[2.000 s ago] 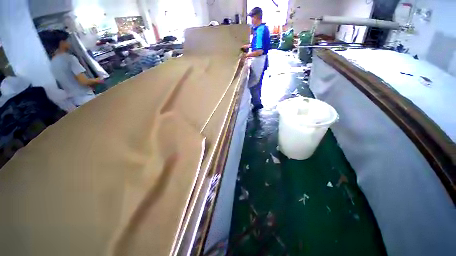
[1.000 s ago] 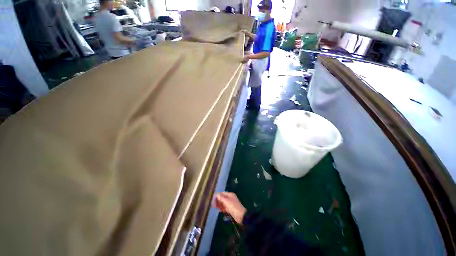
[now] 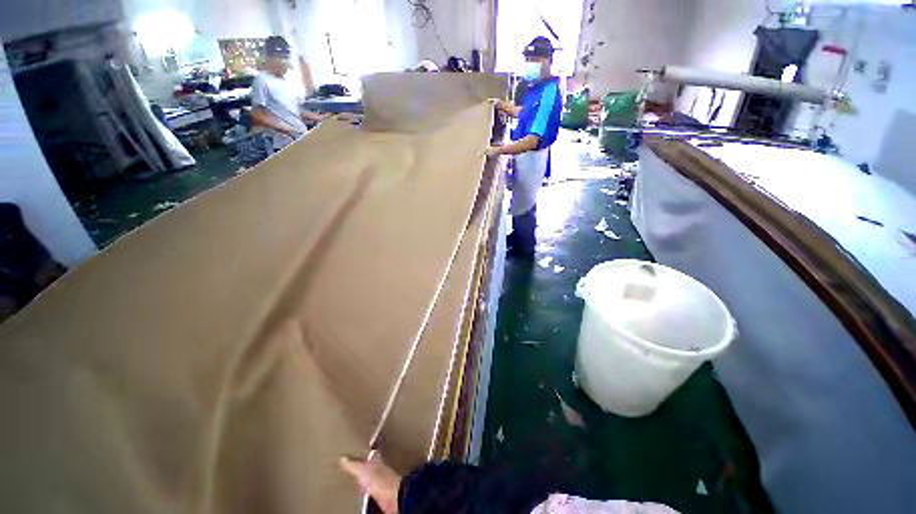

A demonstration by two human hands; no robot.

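A wide tan fabric ply [image 3: 271, 251] covers the table, with a long diagonal fold and a raised ridge near me. Its pale selvedge [image 3: 414, 346] runs along the right side, inside the edge of the cloth below. My right hand [image 3: 374, 480], in a dark sleeve, is at the bottom centre on the selvedge, thumb and fingers at the cloth edge. It appears to pinch the edge. My left hand is not in view.
A person in a blue shirt [image 3: 542, 115] stands at the table's far right side, hands on the cloth edge. A person in grey [image 3: 276, 100] stands at the far left. A white bin [image 3: 643, 346] stands on the green floor before a parallel white-covered table [image 3: 804, 191].
My right hand has moved from beside the table rail onto the selvedge. The ply's near right edge has shifted and its selvedge lies straighter. The person in grey now faces the table with an arm at the cloth.
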